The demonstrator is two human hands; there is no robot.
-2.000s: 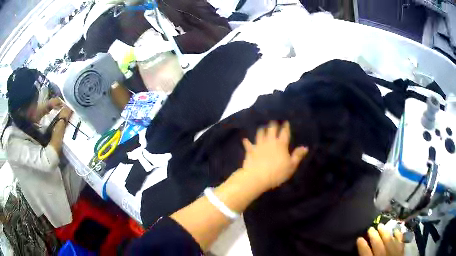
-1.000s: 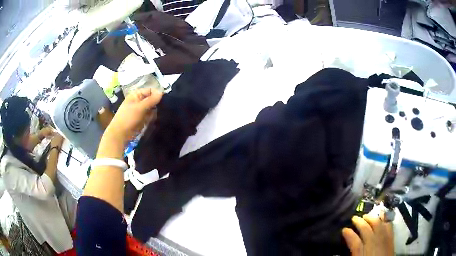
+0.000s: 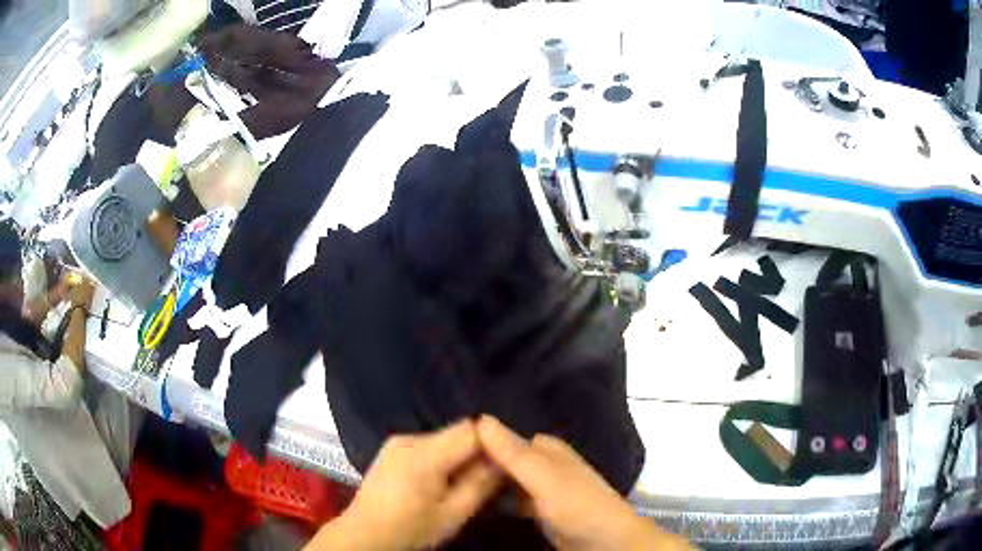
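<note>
A large black garment piece (image 3: 431,312) lies bunched left of and below the needle area of the white sewing machine (image 3: 678,129). My left hand (image 3: 420,484) and my right hand (image 3: 560,484) meet at the bottom centre, over the garment's near part. Their fingertips touch. Whether cloth is pinched between them is hidden. The presser foot area (image 3: 619,285) is at the garment's right edge, with no hand near it. Short black strips (image 3: 745,312) lie right of the needle. A long black strip (image 3: 748,151) drapes over the machine arm.
A black flat case (image 3: 842,377) and a green band (image 3: 754,441) lie at right. Black cut panels (image 3: 291,194), white scraps (image 3: 221,318), yellow-handled scissors (image 3: 162,320) and a grey fan (image 3: 116,231) are at left. A person (image 3: 54,398) sits at far left. A red basket (image 3: 280,484) is below the table edge.
The view has swung right. My left hand has come from the far left items to the bottom centre. My right hand has left the presser foot and joined it.
</note>
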